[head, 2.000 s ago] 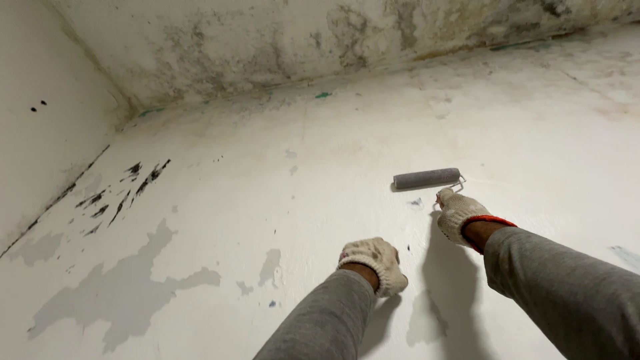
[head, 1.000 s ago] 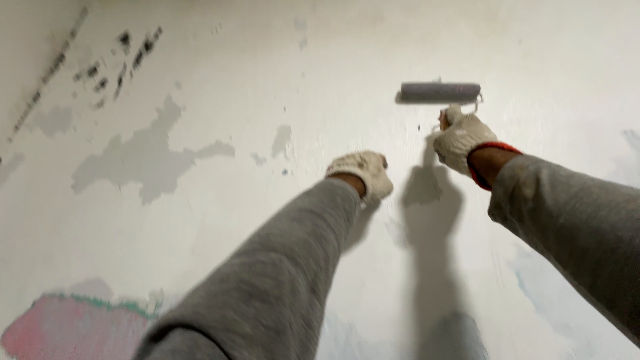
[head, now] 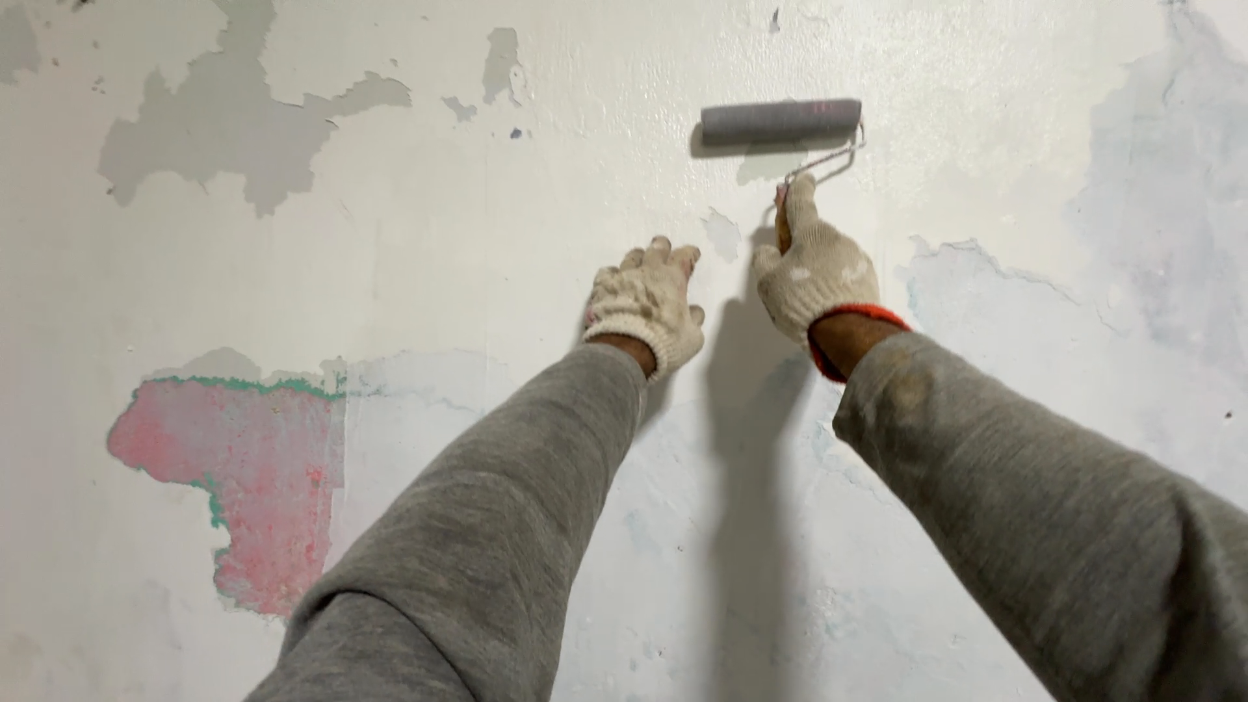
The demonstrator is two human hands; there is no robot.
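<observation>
My right hand (head: 819,263), in a cream knit work glove with a red cuff edge, grips the handle of a paint roller (head: 782,123). The roller's grey sleeve lies level against the white wall (head: 439,253), above the hand, on a bent wire frame. Left of it and lower, my left hand (head: 648,302), in a similar glove, is at the wall with its fingers apart and nothing in it. Around the roller the wall has a wet sheen.
Peeled grey patches (head: 234,127) mark the wall at upper left. A pink patch with a green edge (head: 263,458) shows at lower left. Bluish, flaking areas (head: 1160,195) spread on the right. Shadows of my arms fall on the wall.
The view has tilted down, and the stained ceiling seen two seconds ago is out of frame. The roller has moved down the wall in my right hand. My left hand's fingers have spread.
</observation>
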